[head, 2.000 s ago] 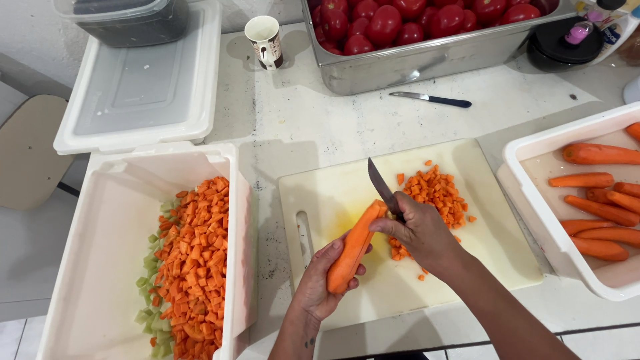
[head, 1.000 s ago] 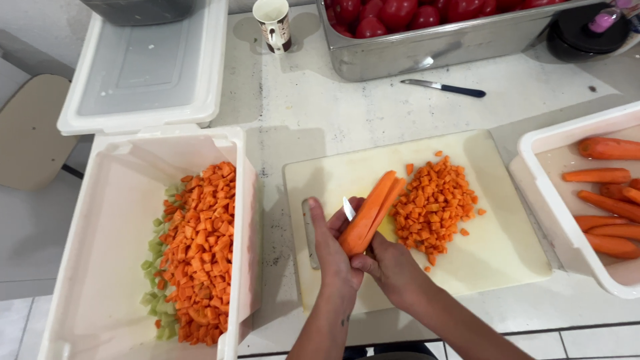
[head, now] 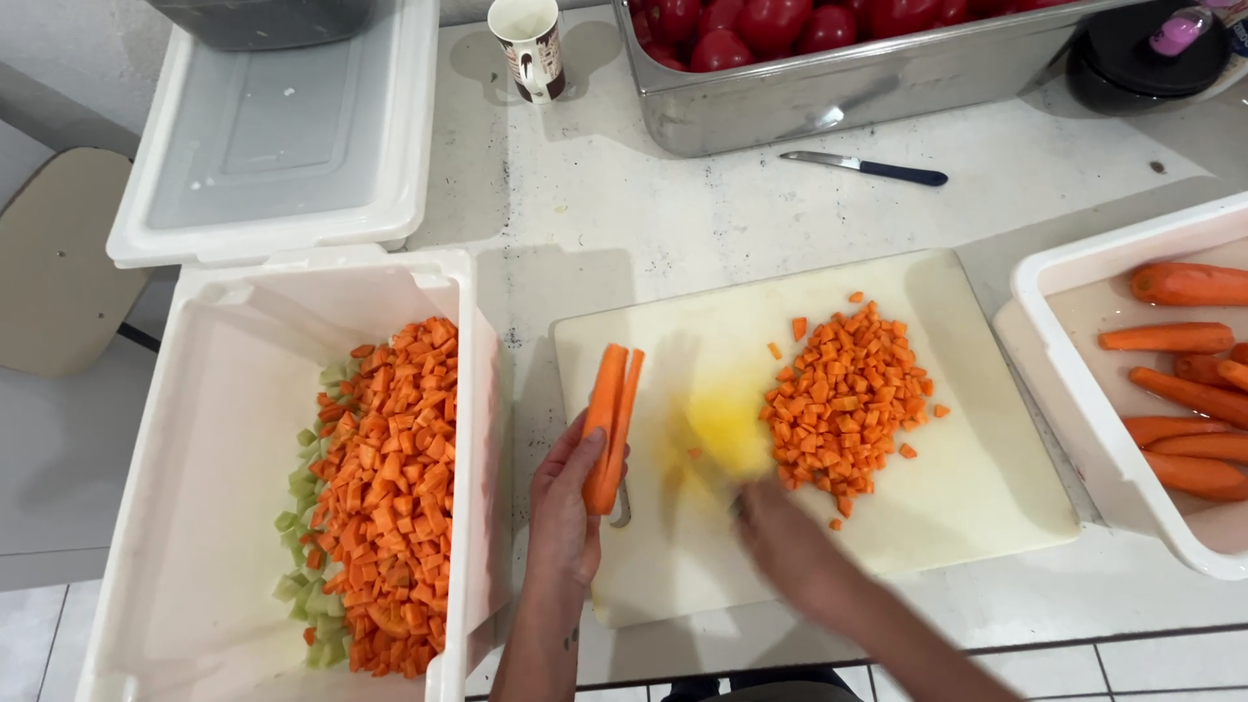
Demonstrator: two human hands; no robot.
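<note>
Held upright in my left hand is a peeled carrot, split lengthwise, its top parts spread apart, over the left edge of the white cutting board. My right hand is motion-blurred over the board's lower middle, closed around a dark handle end; the knife's blade is lost in the blur. Right of a yellow patch on the board lies a pile of diced carrot. The white tub at left holds more carrot dice beside pale green diced vegetable.
At right, a white tub holds whole peeled carrots. Behind the board lie a small knife, a steel pan of tomatoes and a patterned mug. A lidded container stands at back left.
My hands were together at the carrot and are now apart, the left upright with it, the right off to the right. The carrot was whole two seconds ago and is now split lengthwise.
</note>
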